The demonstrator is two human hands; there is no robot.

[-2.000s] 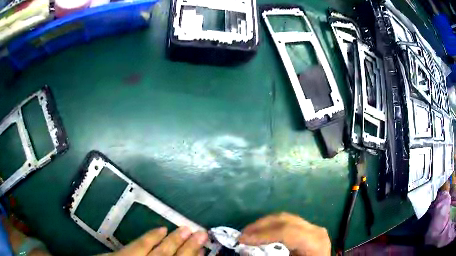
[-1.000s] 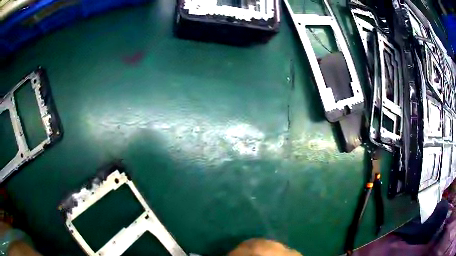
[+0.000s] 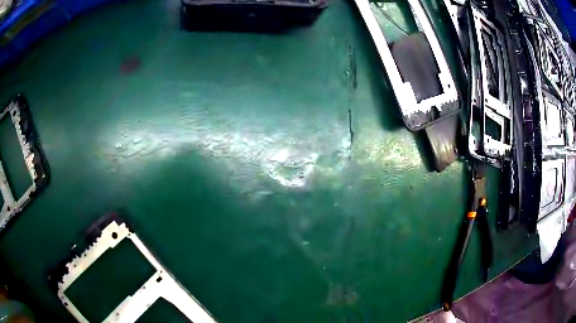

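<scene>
A silver phone middle frame with a black edge slants at the lower left, its near end cut off by the bottom edge. Neither my left hand nor my right hand can be made out. Whether a hand holds the frame's cut-off end is hidden. Another middle frame lies at the left edge, partly out of the picture.
A dark stack sits at the top. A loose frame lies over a dark flat strip. Pliers with black and orange handles, overlapping frames and a frame tray are at right. A blue basket is top left.
Both hands, seen two seconds ago at the bottom, have left the picture. The view has shifted, so the stack sits higher. The near frame shows lower and further left.
</scene>
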